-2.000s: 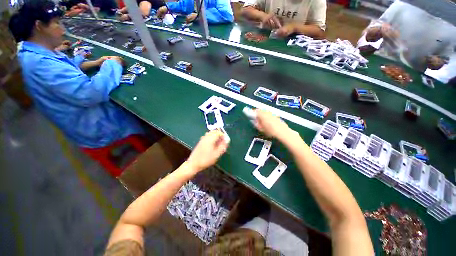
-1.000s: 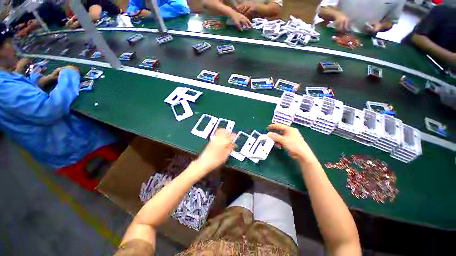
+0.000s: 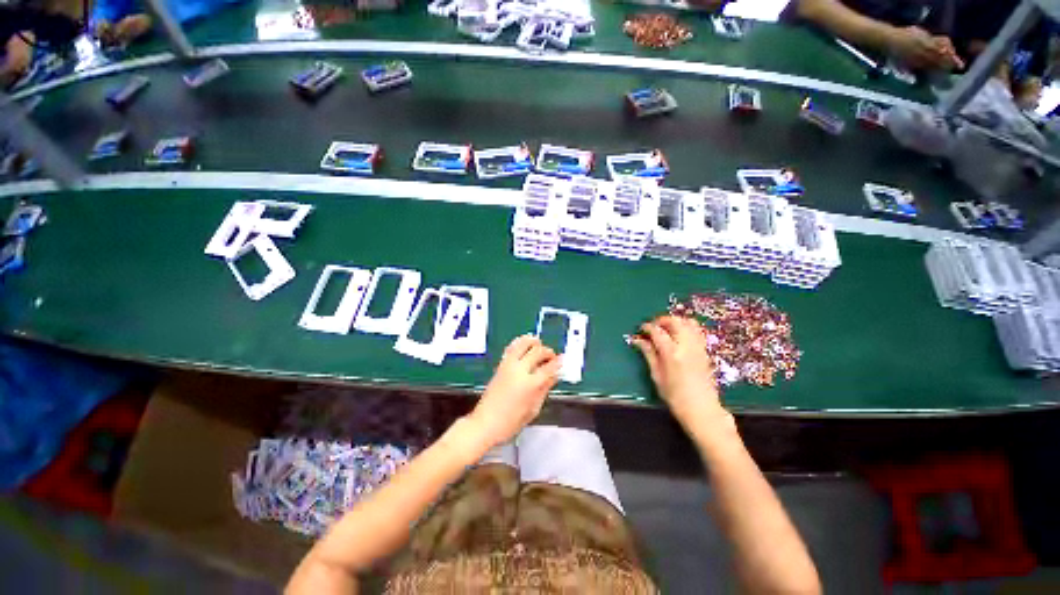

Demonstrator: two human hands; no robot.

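Note:
A white plastic frame (image 3: 575, 349) stands out alone on the green tabletop in front of me. My left hand (image 3: 520, 378) has its fingertips on this frame's left edge. My right hand (image 3: 677, 355) is at the left side of the heap of small copper-coloured parts (image 3: 750, 337), fingers pinched around a small copper-coloured part (image 3: 636, 338). Several loose white frames (image 3: 337, 299) lie in a row to the left, two of them overlapping. Three more frames (image 3: 260, 267) lie fanned out farther left.
Stacked white frames (image 3: 674, 228) stand in a row beside the belt (image 3: 465, 116); more stacks (image 3: 982, 279) are at far right. Part-assembled units (image 3: 445, 157) lie on the belt. A cardboard box (image 3: 186, 465) with jumbled pieces is below left. Another person's hand (image 3: 924, 49) shows at upper right.
My view has swung to the right. The frames are now spread in a row, with one apart under my left hand. My right hand has moved from the frames to the copper-coloured heap.

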